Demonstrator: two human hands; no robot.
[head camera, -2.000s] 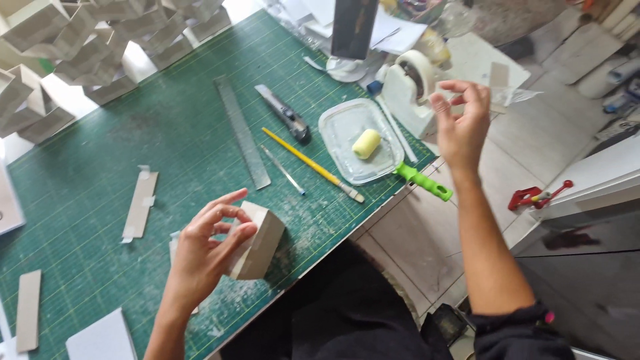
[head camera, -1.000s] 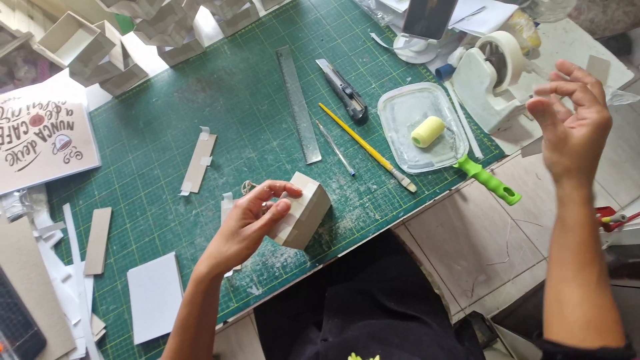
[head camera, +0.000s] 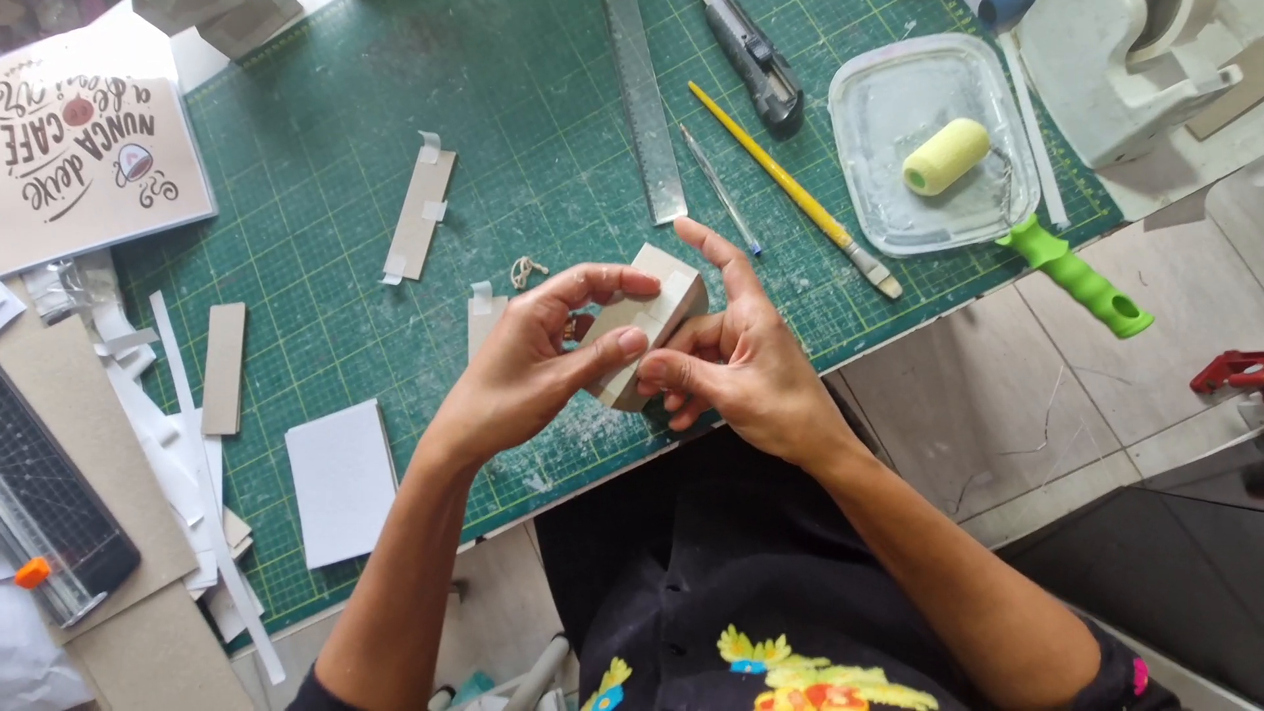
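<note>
A small grey cardboard box is held tilted between both hands, over the near edge of the green cutting mat. My left hand grips its left side with thumb and fingers. On its lower right edge, my right hand pinches with thumb and bent fingers, the index finger raised. A pale strip lies along the box's edge. Partly behind my left hand lies a cardboard strip with tape; another taped cardboard strip lies farther off. The box's underside is hidden.
Beyond the hands lie a clear ruler, a pen, a yellow paintbrush and a utility knife. At right are a plastic tray with a green-handled foam roller and a tape dispenser. White cards and a paper trimmer are left.
My right hand has come from the far right, beside the tape dispenser, to the box and now touches it. My left hand still holds the box. The view has shifted.
</note>
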